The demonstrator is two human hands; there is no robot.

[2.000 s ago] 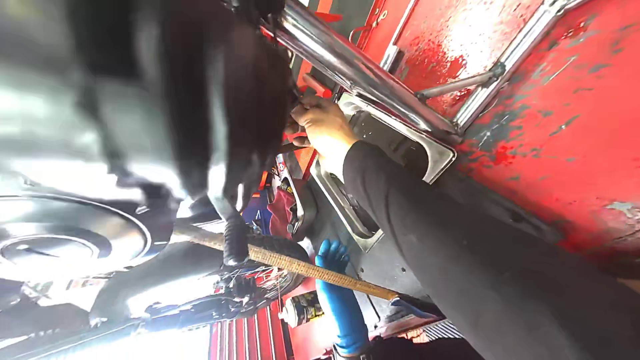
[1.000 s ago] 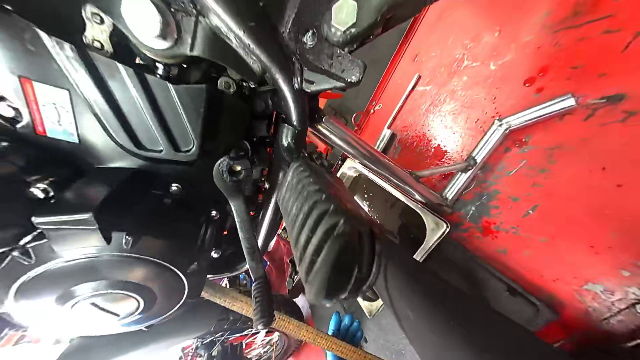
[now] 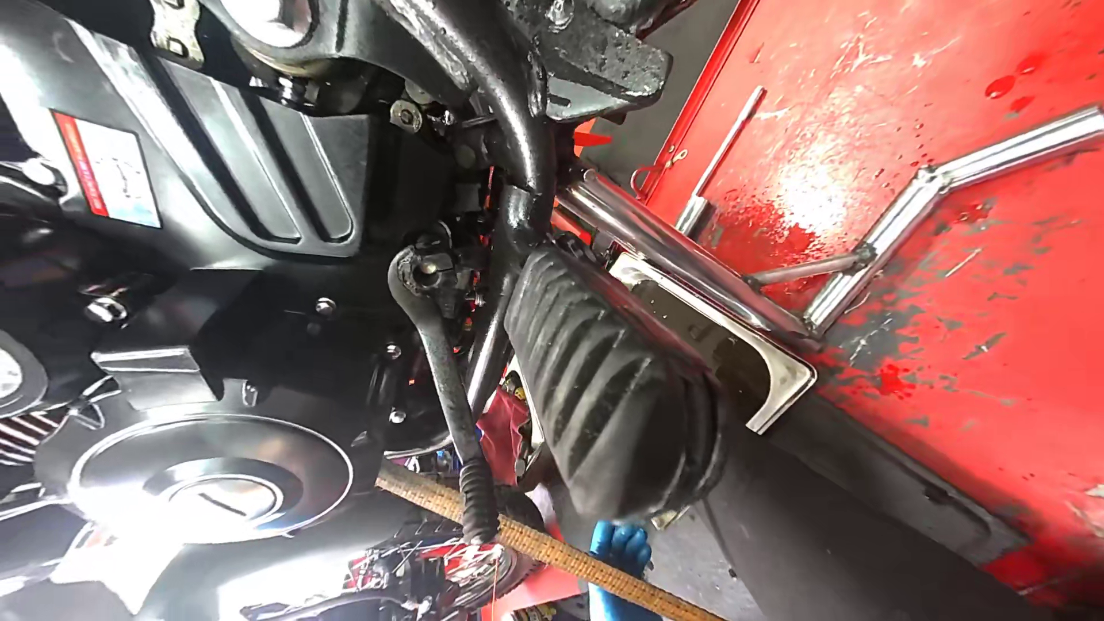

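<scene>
Neither of my bare hands shows; a dark sleeve runs in from the lower right and passes behind the ribbed rubber footpeg of a motorcycle. To the left of the footpeg is a pedal lever with a ribbed rubber end, its upper end on a splined shaft. The black engine cover fills the lower left. Beyond the footpeg lies a metal-rimmed tray with dark contents. A blue glove-like shape with finger-like ends shows below the footpeg; whose it is, I cannot tell.
A chrome tube slants behind the footpeg. Another bent metal tube crosses the scuffed red surface at right. A woven tan strap crosses the bottom, near a spoked wheel.
The view has shifted towards the engine and footpeg. The bare hand seen near the tray two seconds ago is now out of sight, with the footpeg in front of the arm.
</scene>
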